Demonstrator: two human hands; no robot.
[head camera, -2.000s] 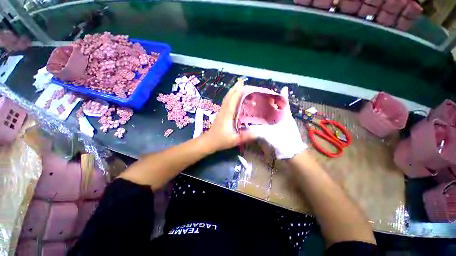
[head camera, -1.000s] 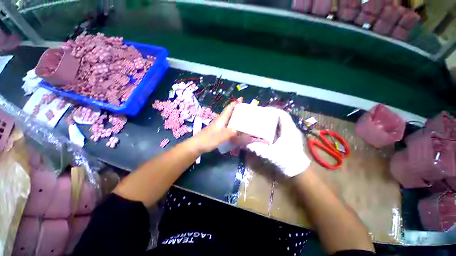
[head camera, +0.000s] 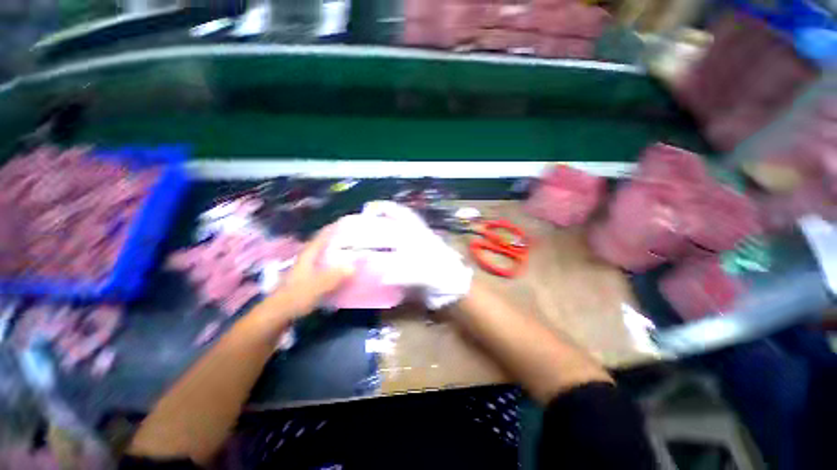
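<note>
The frame is blurred by motion. A pink housing (head camera: 367, 288) is held between both hands in front of me, above the bench and the left edge of the brown cardboard mat (head camera: 560, 312). My bare left hand (head camera: 317, 268) grips its left side. My white-gloved right hand (head camera: 408, 252) lies over its top and right side and hides much of it. The housing's opening does not show. Red-handled cutters (head camera: 500, 248) lie on the mat right of my gloved hand, their dark jaws pointing left.
A blue tray (head camera: 147, 234) heaped with small pink pieces is at left. Loose pink pieces (head camera: 229, 262) lie on the bench. Pink housings (head camera: 675, 216) stand at right, near teal cords (head camera: 748, 255). The green conveyor (head camera: 367, 119) runs behind, with pink housings (head camera: 505, 26) across it.
The view has swung right, so the bench things appear further left. Both hands still hold the housing, which turned from opening towards me to a closed face, with the glove now over its top.
</note>
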